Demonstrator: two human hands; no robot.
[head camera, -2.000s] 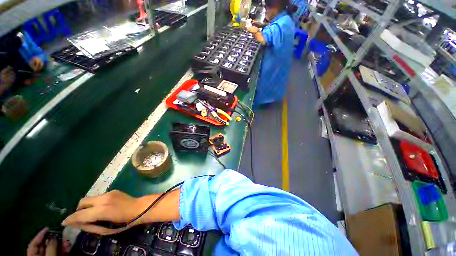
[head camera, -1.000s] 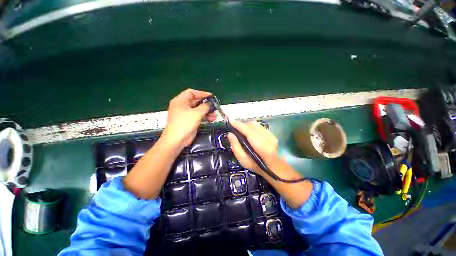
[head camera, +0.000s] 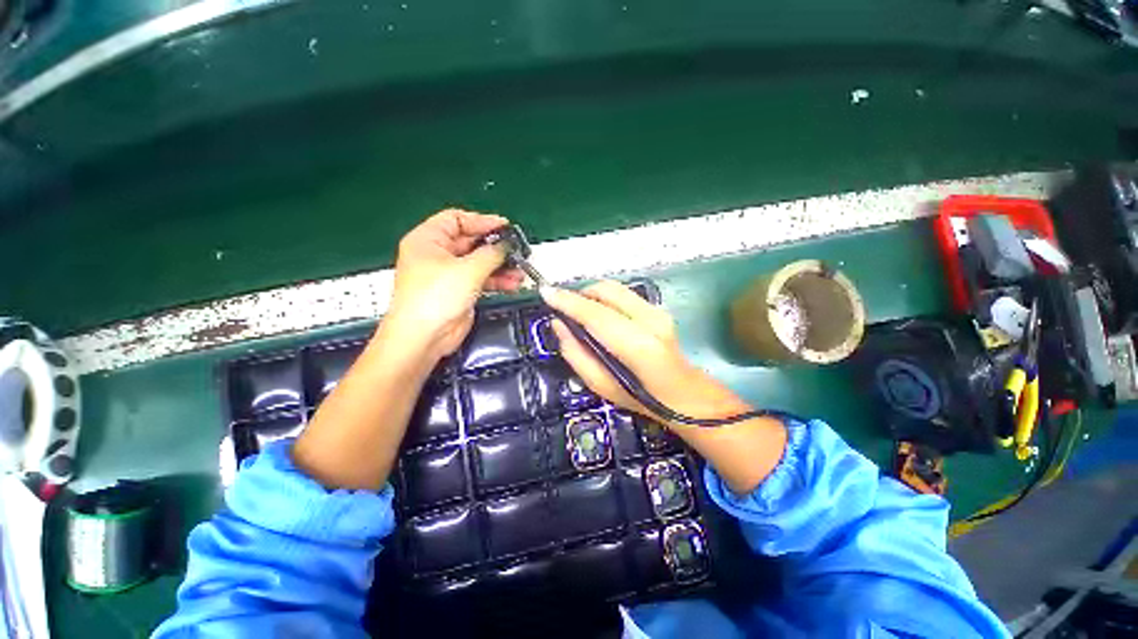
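Observation:
My left hand (head camera: 439, 277) holds a small dark watch-sized unit (head camera: 509, 240) between the fingertips, above the back edge of the black pocketed tray (head camera: 481, 488). My right hand (head camera: 628, 347) grips a slim black soldering iron (head camera: 587, 340) like a pen. Its metal tip points up and left at the unit; whether they touch is hard to tell. The iron's cable runs back over my right wrist. Several units (head camera: 589, 442) sit in the tray's right-side pockets. Part of the tray is hidden under my forearms.
A tan cup (head camera: 799, 312), a black fan (head camera: 927, 388) and an orange-black piece (head camera: 921, 467) stand to the right. Beyond is a red tool tray (head camera: 955, 277) with yellow-handled pliers (head camera: 1023, 406). A solder spool (head camera: 110, 547) and white dotted reel (head camera: 54, 397) lie left.
The view has swung from the bench's far right down to the tray, then shifted slightly. Both hands still hold the unit and the iron, now slightly further left in the picture.

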